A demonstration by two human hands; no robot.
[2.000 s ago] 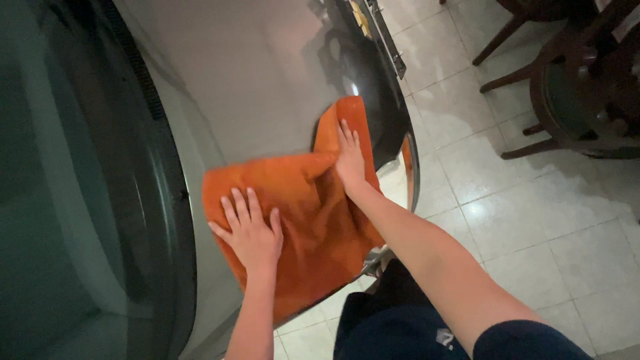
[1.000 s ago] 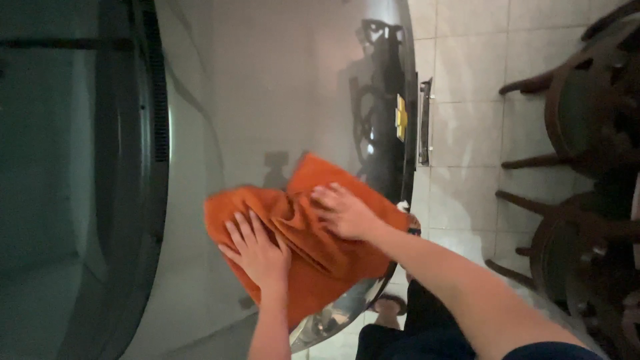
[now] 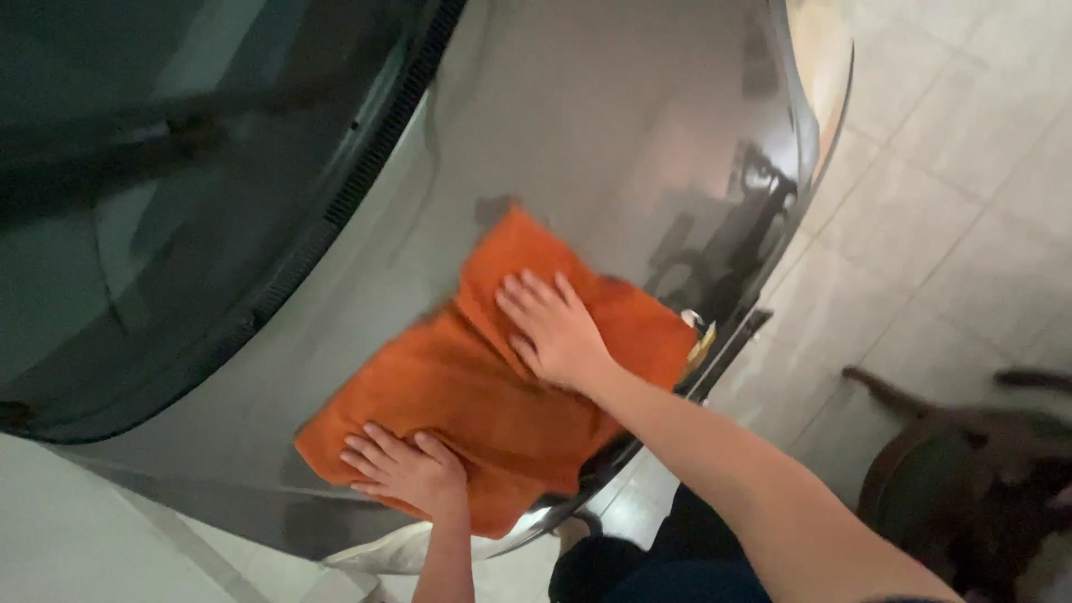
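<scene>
An orange cloth (image 3: 502, 402) lies spread and creased over the front of a grey car hood (image 3: 536, 126). Flat on the cloth's lower left part rests my left hand (image 3: 410, 469), fingers apart. My right hand (image 3: 557, 331) presses on its upper middle, fingers slightly spread, with folds of fabric beside the palm. The cloth partly covers a gold-coloured emblem (image 3: 702, 347) at the hood's front edge. Whatever lies under the cloth is hidden.
The dark windshield (image 3: 167, 209) fills the upper left, edged by a black cowl strip (image 3: 368, 159). A headlight (image 3: 385, 548) is below the cloth. Pale floor tiles (image 3: 946, 234) border the car, and a dark wooden chair (image 3: 946, 469) stands at the lower right.
The cloth and both hands have moved along the hood; the cloth now reaches the emblem, which showed uncovered one second ago. The view has turned strongly.
</scene>
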